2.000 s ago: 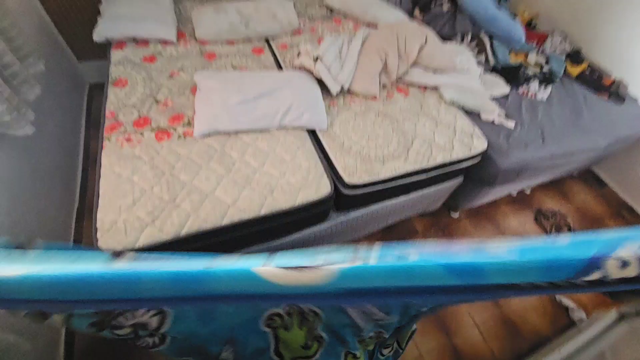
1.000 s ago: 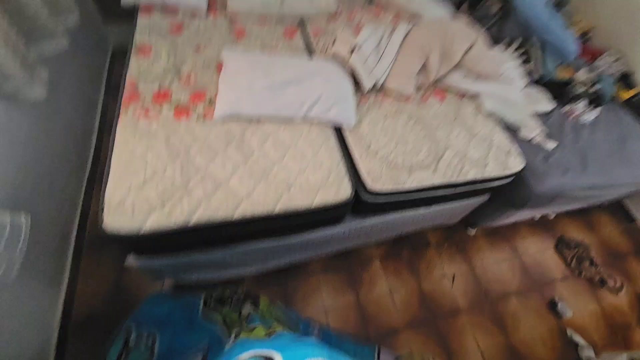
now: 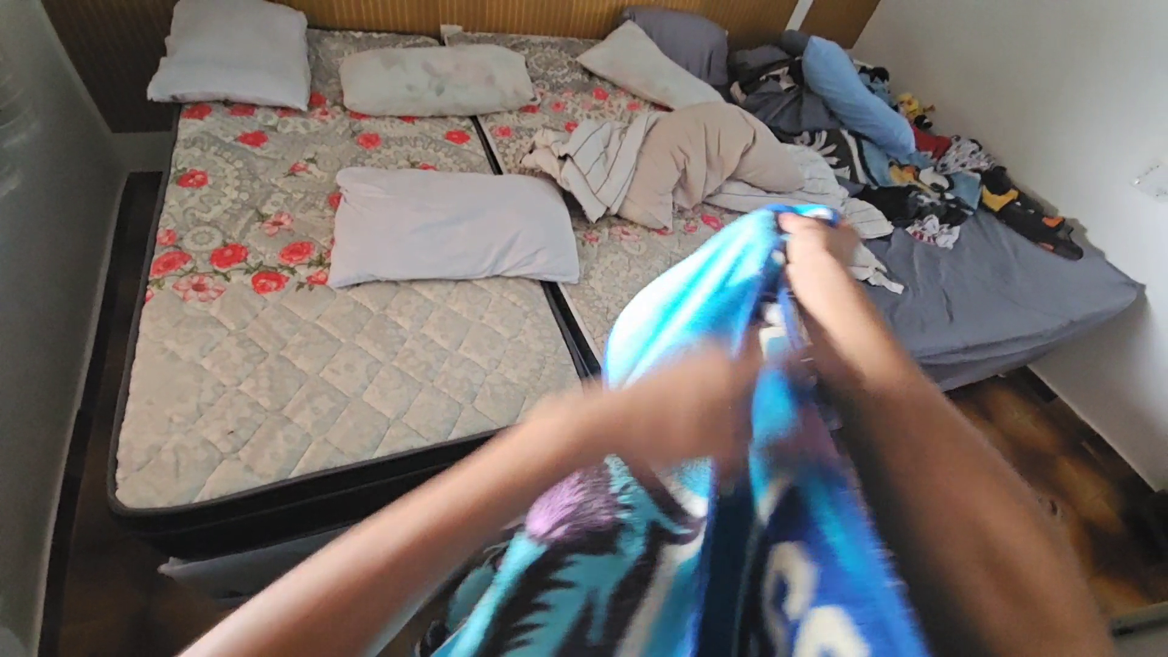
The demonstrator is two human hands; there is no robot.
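A blue patterned cloth [image 3: 693,292] hangs in folds at the lower centre right, with turquoise, black, white and purple areas. My right hand [image 3: 812,242] grips its gathered top edge, raised before the mattresses. Lower and to the left, my blurred left hand [image 3: 684,401] lies against the cloth's folds; its fingers are not clear enough to tell whether they grip. The cloth's lower part runs out of the frame.
Two mattresses [image 3: 319,392] stand side by side, bearing a white pillow [image 3: 456,228], other pillows and a crumpled beige blanket [image 3: 712,155]. A grey-covered bed [image 3: 985,283] with piled clothes adjoins at right. Walls flank both sides; tiled floor [image 3: 1077,465] shows at lower right.
The blue cloth, stretched across the view two seconds ago and low in the frame one second ago, is now gathered upright. Both hands have come into view at it.
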